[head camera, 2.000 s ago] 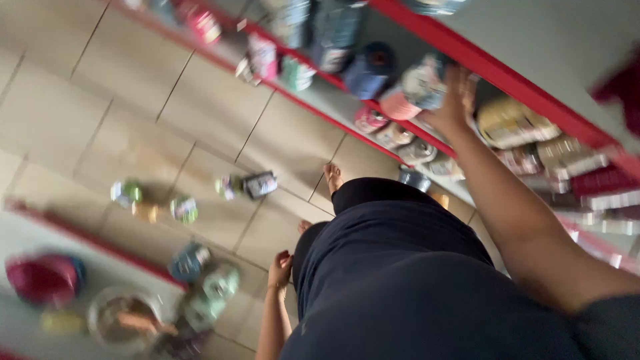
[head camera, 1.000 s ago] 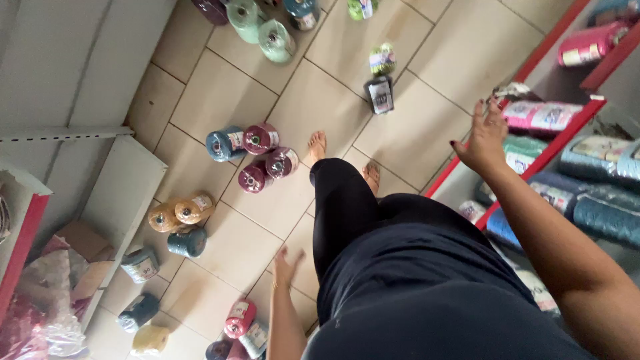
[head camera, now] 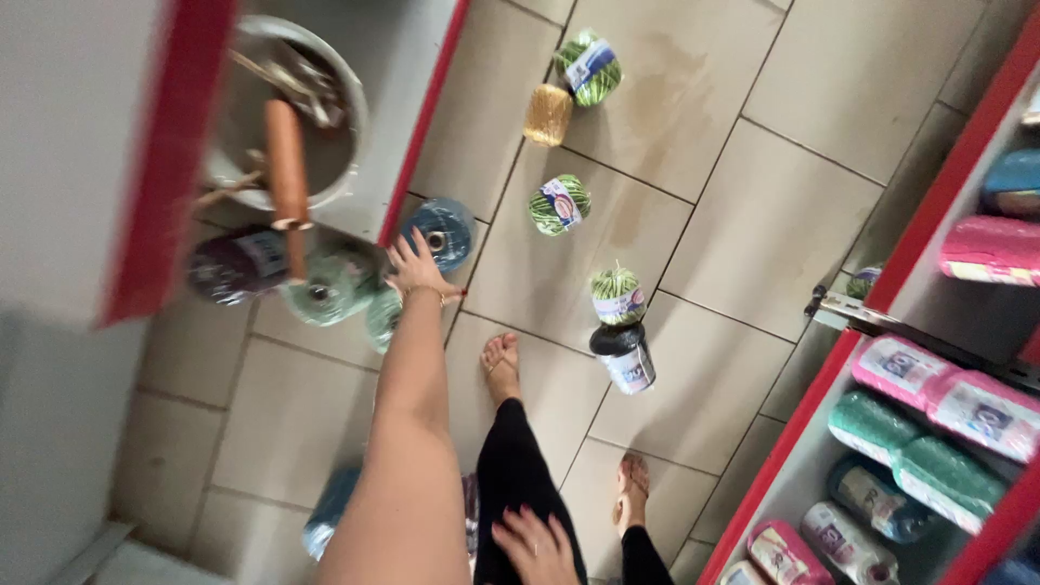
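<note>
My left hand [head camera: 420, 272] reaches down with spread fingers at the near edge of a plastic-wrapped blue yarn cone [head camera: 443, 233]; whether the fingertips touch it I cannot tell. Beside that hand, partly hidden by it, is a small pale green cone [head camera: 383, 318], with a larger pale green cone [head camera: 329, 284] and a dark purple cone [head camera: 236, 264] further left. My right hand [head camera: 536, 548], holding nothing visible, lies over my black-clad thigh with fingers apart. On the tiles are green variegated yarn balls [head camera: 561, 205], a gold spool [head camera: 548, 115] and a black yarn cone [head camera: 624, 357].
A red-edged shelf [head camera: 431, 106] at upper left bears a round tub [head camera: 357, 154] with a wooden-handled tool [head camera: 287, 162]. Red-edged shelving [head camera: 780, 455] at right holds pink [head camera: 902, 374] and green [head camera: 873, 426] yarn cones. A metal drawer rail [head camera: 845, 309] juts from it.
My left hand has gone from beside my leg to the blue cone. My right hand has left the right-hand shelving and come down to my thigh. The view has shifted strongly.
</note>
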